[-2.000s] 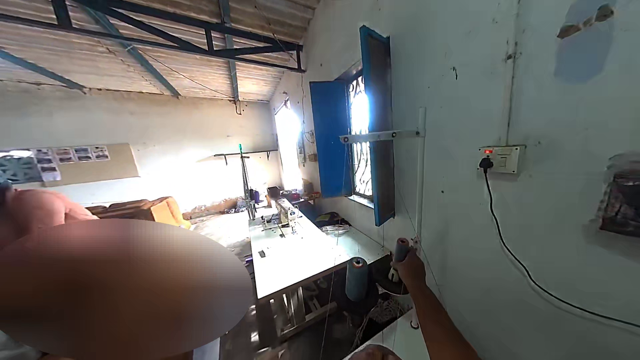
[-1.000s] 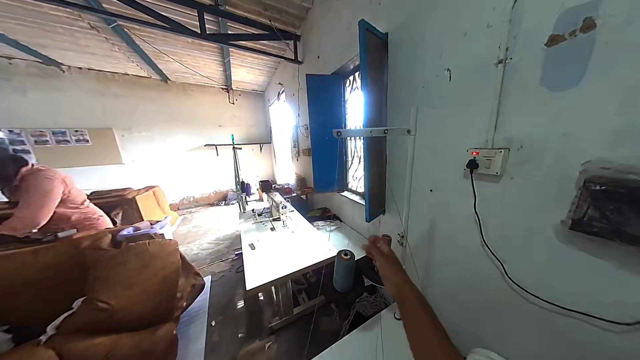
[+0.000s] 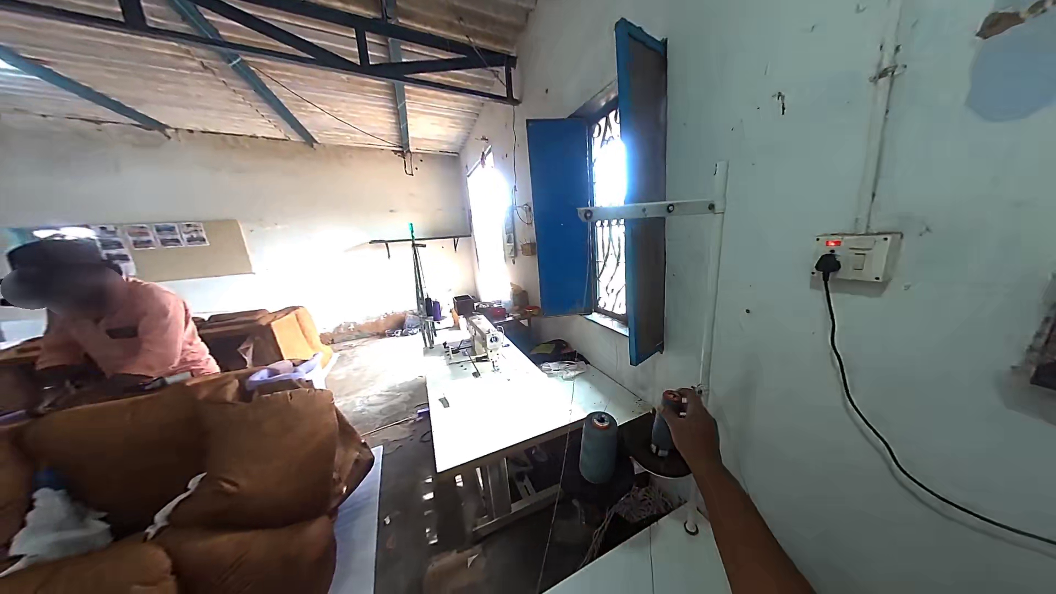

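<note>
My right hand (image 3: 691, 425) grips the top of a dark thread cone (image 3: 660, 433), which stands on a round dark holder (image 3: 648, 454) of the thread stand close to the wall. A larger grey-blue thread cone (image 3: 598, 448) stands just left of it on another holder. Above them, a pale metal thread-guide arm (image 3: 648, 210) reaches left from an upright pole (image 3: 714, 289). A thin thread runs down left of the larger cone. My left hand is out of view.
A white sewing table (image 3: 495, 412) with an industrial sewing machine (image 3: 484, 338) stands ahead. Brown padded bundles (image 3: 256, 454) fill the left, with a person (image 3: 132, 322) behind them. A black cable (image 3: 858, 396) hangs from the wall socket (image 3: 858, 256). Blue window shutters (image 3: 561, 219) stand open.
One second ago my right hand was raised with no cone visible in it; it has come down onto the dark cone. Two seconds ago it also held a cone there.
</note>
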